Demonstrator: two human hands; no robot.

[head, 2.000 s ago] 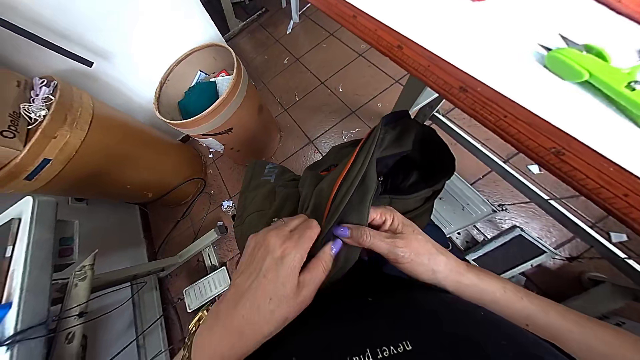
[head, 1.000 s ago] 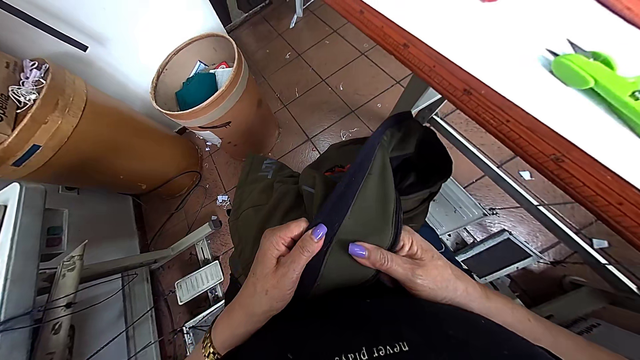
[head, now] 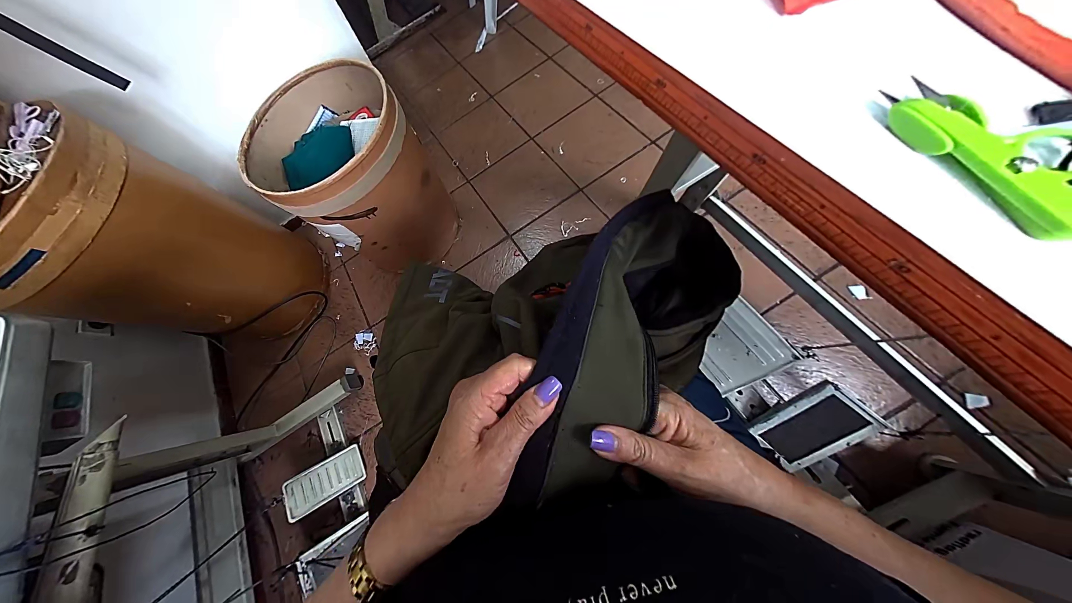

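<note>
An olive green garment (head: 444, 343), probably a jacket, hangs over my lap below the table edge. My left hand (head: 494, 427) pinches its dark navy band (head: 569, 352) between thumb and fingers. Just to the right, my right hand (head: 678, 444) grips the green panel (head: 603, 368) beside a dark zipper (head: 651, 377), the thumb on top and the fingers behind the cloth. The garment's dark inside shows at the upper right. An orange mark and grey lettering are on its outer side. Its lower part is hidden by my hands.
Green thread snips (head: 997, 159) lie on the white table (head: 804, 109), which has a measuring tape (head: 754, 159) along its edge. Two cardboard drums stand at the left, one holding cloth scraps (head: 318, 157). Pedals (head: 325, 484) and metal frames (head: 821, 427) are near the floor.
The garment's edge has been turned between my hands: two seconds ago an orange strip showed along it, now the navy band and green panel face up. My hands have moved apart.
</note>
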